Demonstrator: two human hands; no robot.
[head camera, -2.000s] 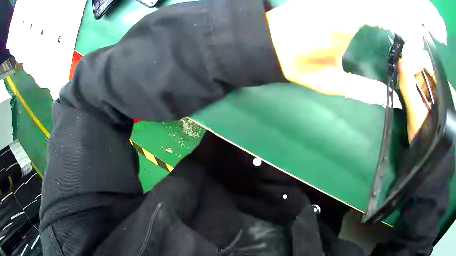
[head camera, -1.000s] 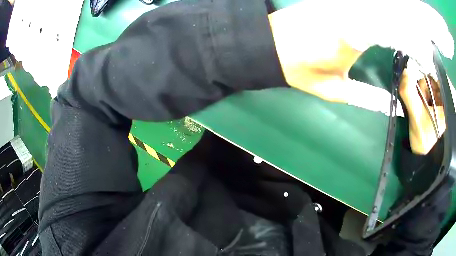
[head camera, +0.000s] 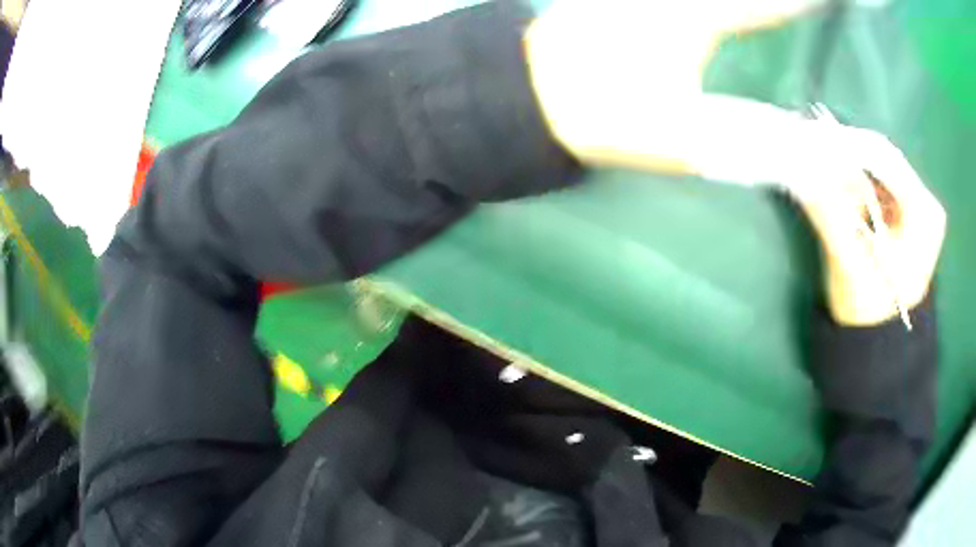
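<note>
My left hand (head camera: 642, 96) reaches in from the left at the upper middle. It is washed out by glare and partly cut off by the top edge, so its grip cannot be told. A faint dark streak stands near its fingers, too blurred to name. My right hand (head camera: 883, 235) is at the right, beside the left fingertips, closed around thin silver tweezers (head camera: 906, 317); a thin end shows below the hand. No housing frame is clearly visible in either hand.
Blurred black frames (head camera: 219, 27) lie at the upper left of the green mat (head camera: 642, 288). A large white sheet (head camera: 80, 102) is at the left bench edge. Black racked parts (head camera: 43, 470) stand at lower left. The bench's front edge runs diagonally below my hands.
The large black frame held up at the right is no longer visible there. My right hand, earlier seen through it, now shows uncovered beside my left fingertips. The view has shifted slightly and blurred.
</note>
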